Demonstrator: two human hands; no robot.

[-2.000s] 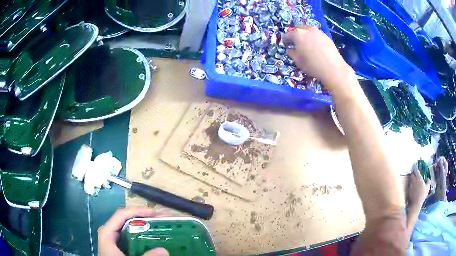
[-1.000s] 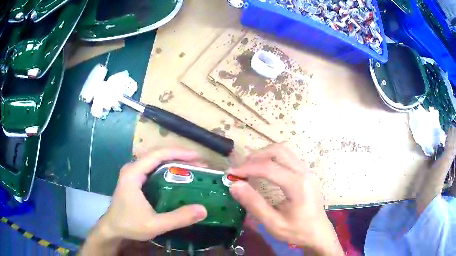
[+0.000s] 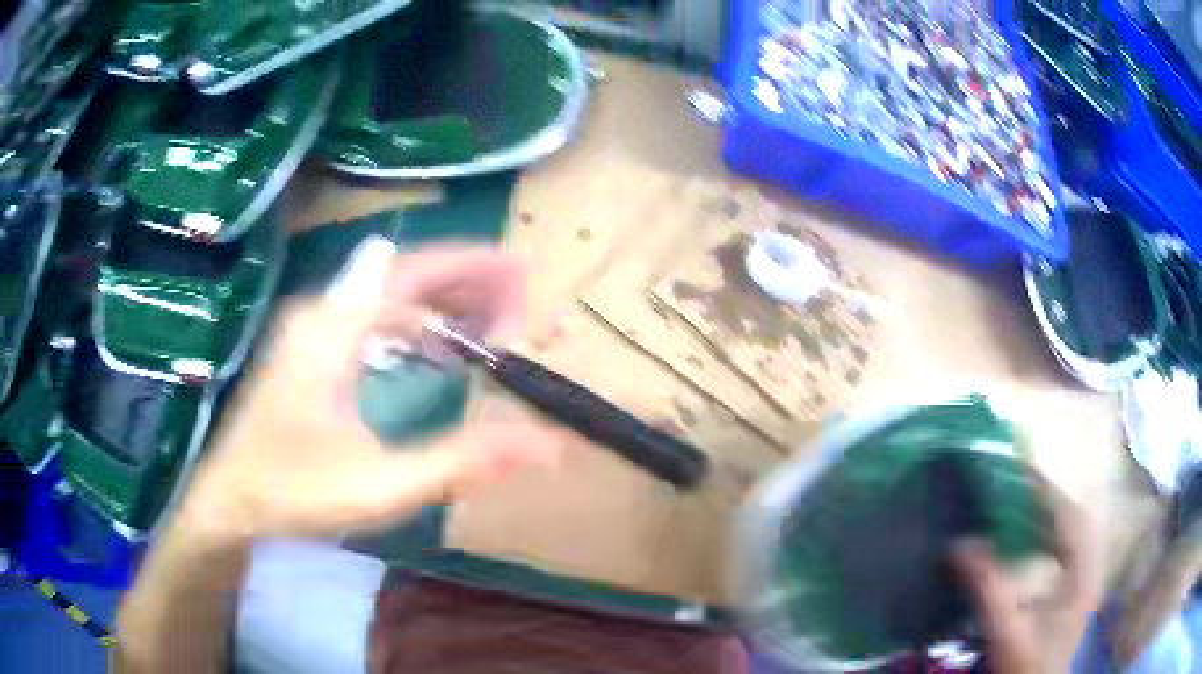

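Observation:
A green shell (image 3: 863,527) with a pale rim is at the lower right, blurred. My right hand (image 3: 1035,579) holds it, with fingers inside its dark opening. My left hand (image 3: 356,395) is raised at centre left, blurred, with fingers and thumb apart and nothing in it. It partly covers the padded head of the hammer. The hammer's black grip (image 3: 593,415) lies on the tan cardboard between my hands.
Stacked green shells (image 3: 198,184) stand at the left. A white glue cup (image 3: 787,267) sits on stained cardboard pads. A blue parts bin (image 3: 883,204) is at the back right. Another shell (image 3: 1101,283), white cloth (image 3: 1167,421) and a coworker's arm (image 3: 1167,579) are at the right edge.
The shell has moved from the lower middle to the right and turned so its opening shows. My left hand has let go of it and is raised at the left. The view has shifted.

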